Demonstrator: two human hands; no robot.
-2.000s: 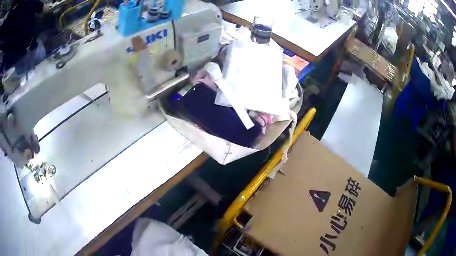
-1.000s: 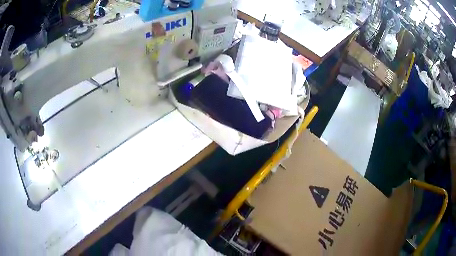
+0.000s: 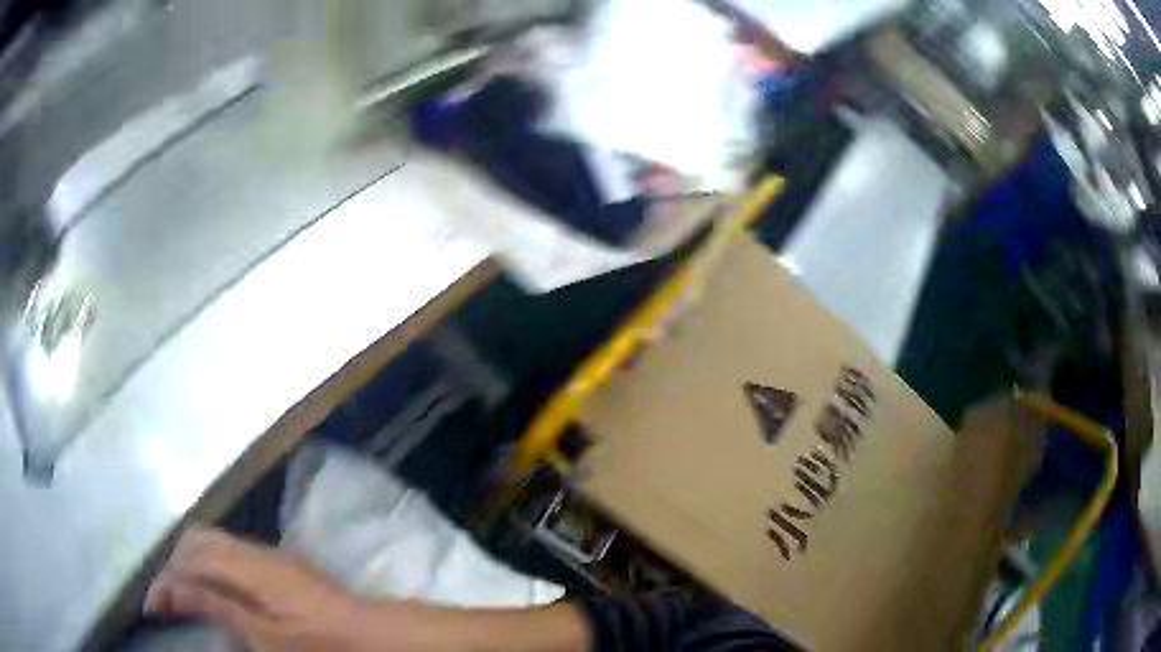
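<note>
My right hand is at the bottom left, blurred, with the forearm coming in from the right in a dark striped sleeve. It is by the brown edge of the white machine table. Its fingers point left; whether they hold anything cannot be told. White cloth lies just above and behind the hand, below the table edge. My left hand is not in view.
The blurred sewing machine stands at the upper left. A pale bin with dark cloth and white items hangs beside it. A cardboard box on a yellow-framed trolley is at the right. A blurred blue shape is farther right.
My right hand and forearm have come into view at the bottom. The view has shifted, so the machine, bin and box sit higher and further left, and the picture is more blurred.
</note>
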